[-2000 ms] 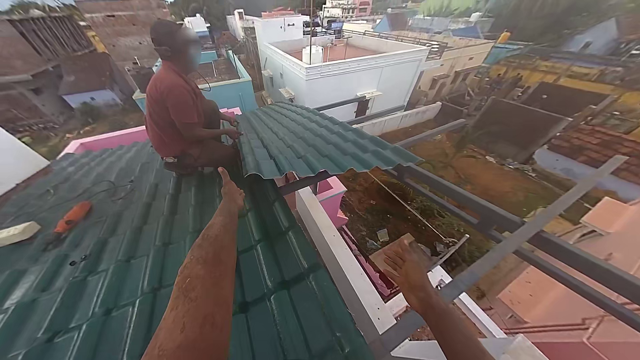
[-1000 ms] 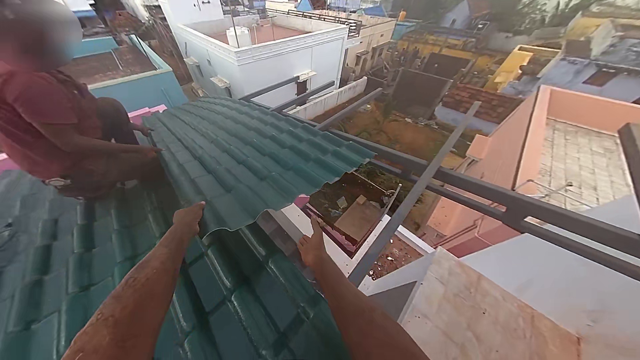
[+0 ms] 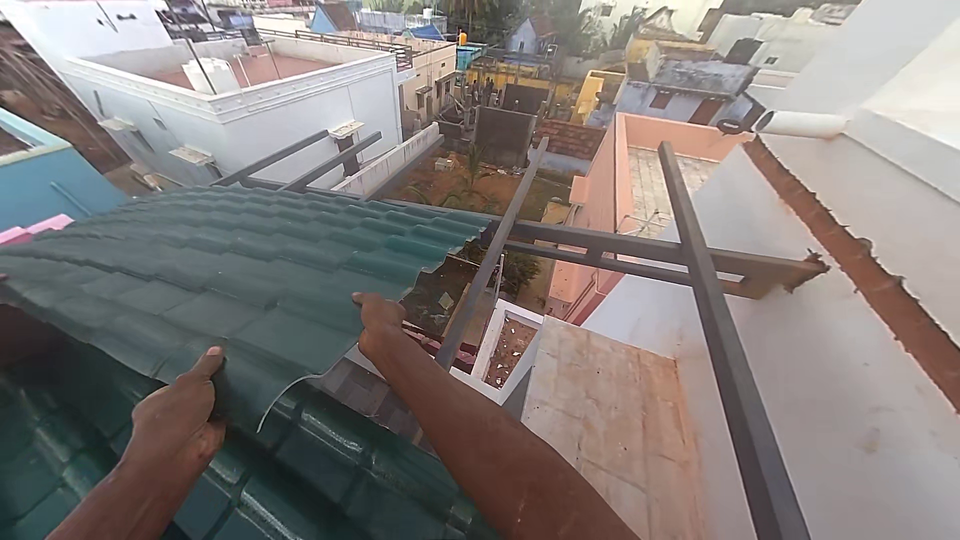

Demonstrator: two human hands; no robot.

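Note:
A green tile-profile roofing sheet [image 3: 247, 277] spans the left half of the view, its near edge raised over the laid green roofing [image 3: 322, 465]. My left hand [image 3: 180, 412] grips the near edge, thumb on top and fingers hidden beneath. Farther right, my right hand [image 3: 379, 322] holds the sheet's right edge near the corner, with the thumb on top. The far part of the sheet lies by grey metal beams [image 3: 600, 244].
Grey metal rafters [image 3: 727, 360] cross the beams at the right. Beneath the frame is a drop to the ground [image 3: 442, 300]. A white wall [image 3: 847, 360] rises at the right, beside a stained ledge [image 3: 607, 405]. Neighbouring houses stand beyond.
Both hands, apart from the sheet two seconds ago, now hold its edges. The view has swung right, and the other person, earlier kneeling at the left, is largely out of sight.

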